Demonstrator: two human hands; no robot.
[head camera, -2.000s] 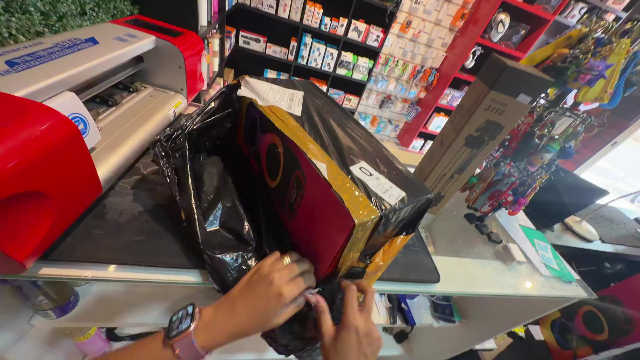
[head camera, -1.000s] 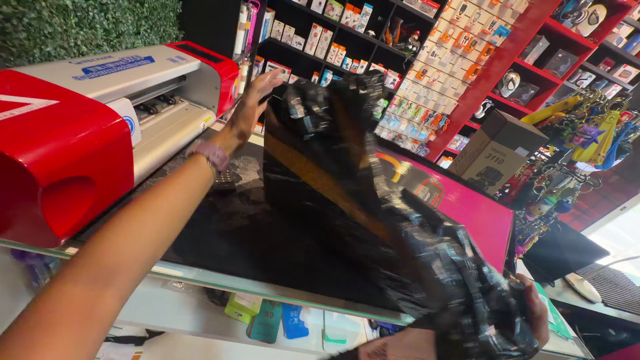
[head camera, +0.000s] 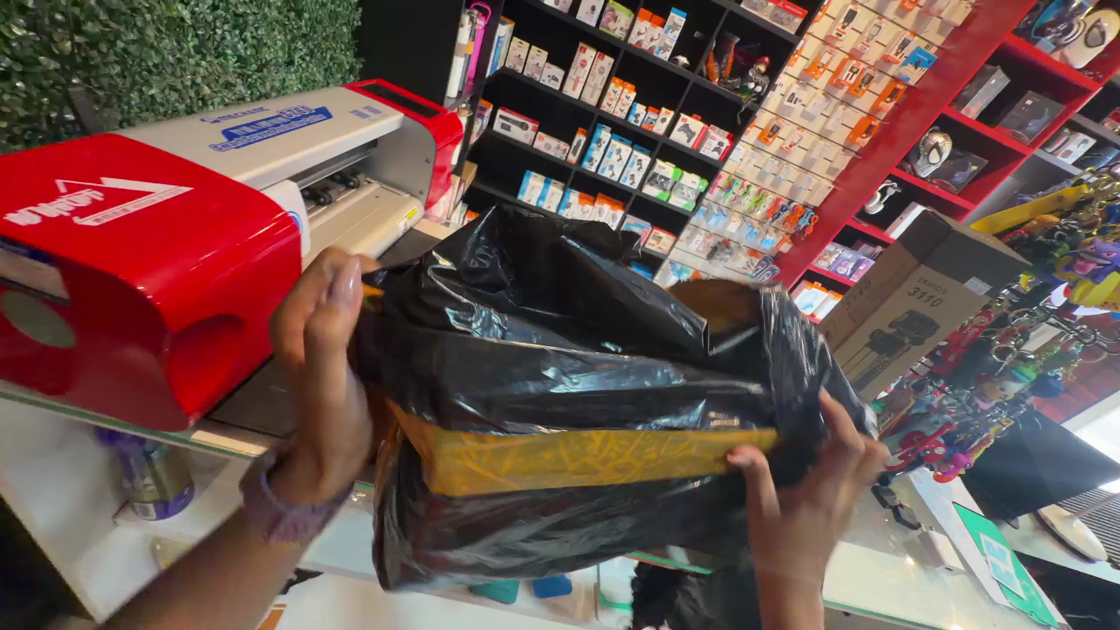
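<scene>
A bulky parcel wrapped in black plastic (head camera: 560, 385) spans the middle of the head view, above the counter's front edge. A strip of brown packing tape (head camera: 577, 457) runs across its near side. My left hand (head camera: 328, 376) grips the parcel's left end, thumb up against the plastic. At the right end, my right hand (head camera: 814, 490) presses on the plastic, its thumb beside the end of the tape and its fingers spread over the corner. The plastic is loose and creased on top. What lies inside is hidden.
A red and silver cutting plotter (head camera: 227, 236) stands at left on the counter. A tripod box (head camera: 919, 306) and hanging keychains (head camera: 980, 394) are at right. Behind are stocked black shelves (head camera: 604, 114). Below the glass counter edge (head camera: 210, 437) is a shelf with a purple-capped container (head camera: 149, 477).
The parcel has been turned; its black plastic and tape strip now face me, where a red box side showed earliest. My left hand has come down onto its left end.
</scene>
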